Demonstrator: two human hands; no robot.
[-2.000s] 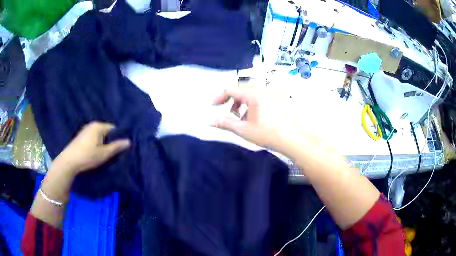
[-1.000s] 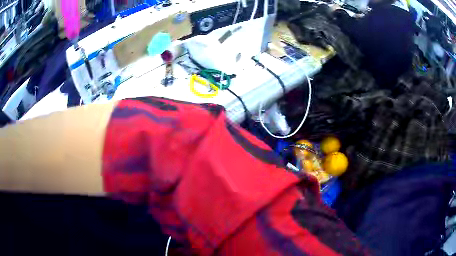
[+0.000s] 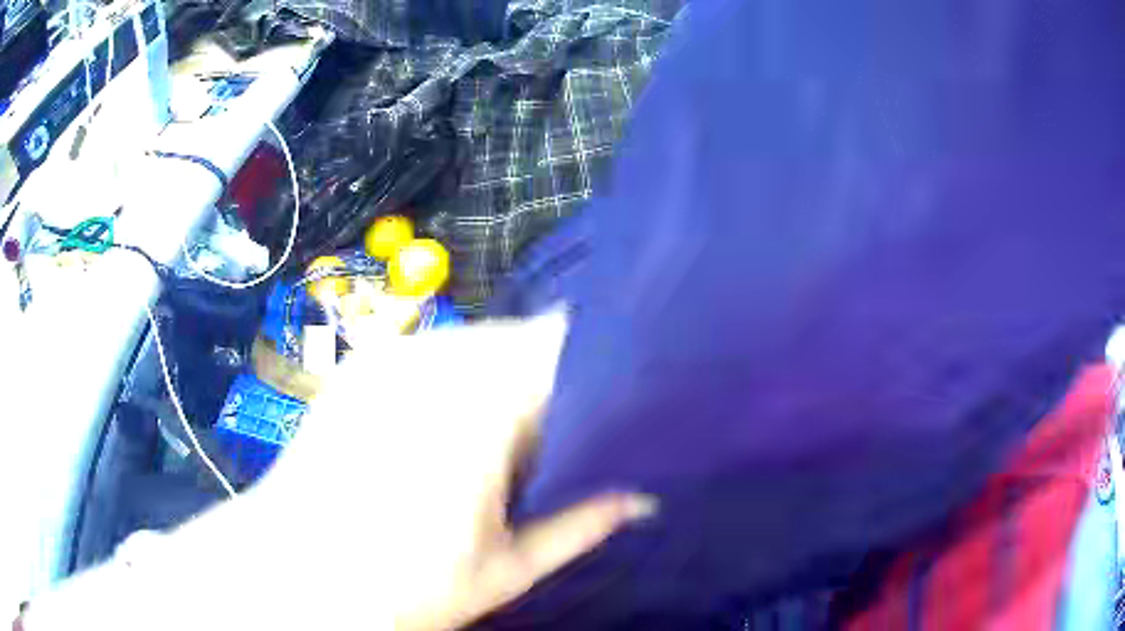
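The dark navy trousers [image 3: 839, 271] fill the right half of the view as a large raised, blurred sheet of cloth that looks purple. My left hand [image 3: 524, 493] comes in from the lower left, overexposed. Its thumb lies on the front of the cloth at the left edge and the fingers are behind it, gripping the cloth. My right hand is not visible; only a red sleeve shows at the lower right, partly behind the cloth.
The white sewing machine table [image 3: 74, 370] runs down the left side, with green-handled scissors [image 3: 89, 234] on it. A white cord [image 3: 294, 185] loops off its edge. Round orange-yellow objects [image 3: 420, 266] sit above a blue crate [image 3: 259, 409]. Dark checked cloth [image 3: 531, 136] lies beyond.
The view has swung right, away from the machine. The navy trousers have moved from the table to the right side, raised in my left hand. My right hand has gone out of sight.
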